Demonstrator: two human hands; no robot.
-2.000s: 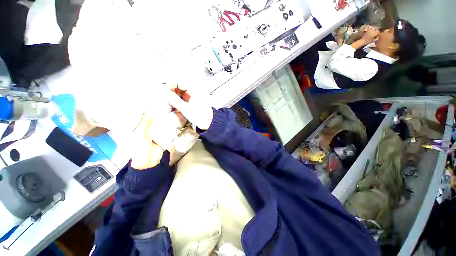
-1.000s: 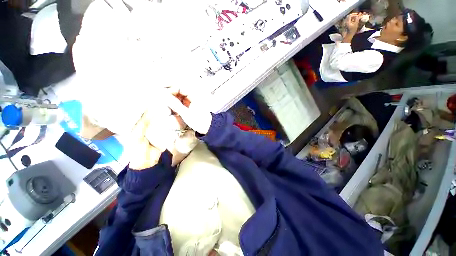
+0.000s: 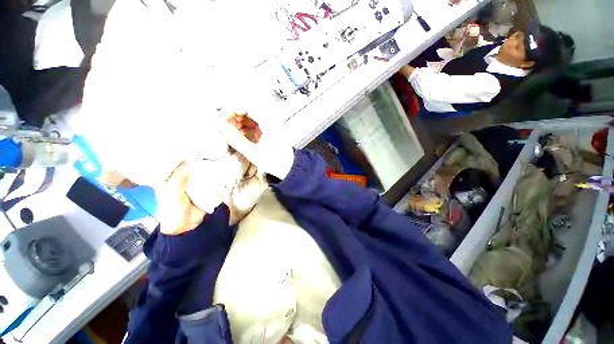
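White fabric, overexposed to plain white, is heaped over the bench in front of me. My left hand is at its near edge, close to my body, gripping a crumpled beige-white fold. My right hand is just right of it, fingers bent and closed on the same cloth. Glare hides most finger outlines and the fabric's edges.
White bench bears a machine, red-handled tools, a black phone, a calculator-like device and a grey round-topped device. Right: a person in white sleeves, grey bins with khaki cloth, a pale board.
The view has shifted slightly. My left hand has turned a little, with more of its back showing; both hands stay at the cloth. The other person has lowered an arm toward the bench.
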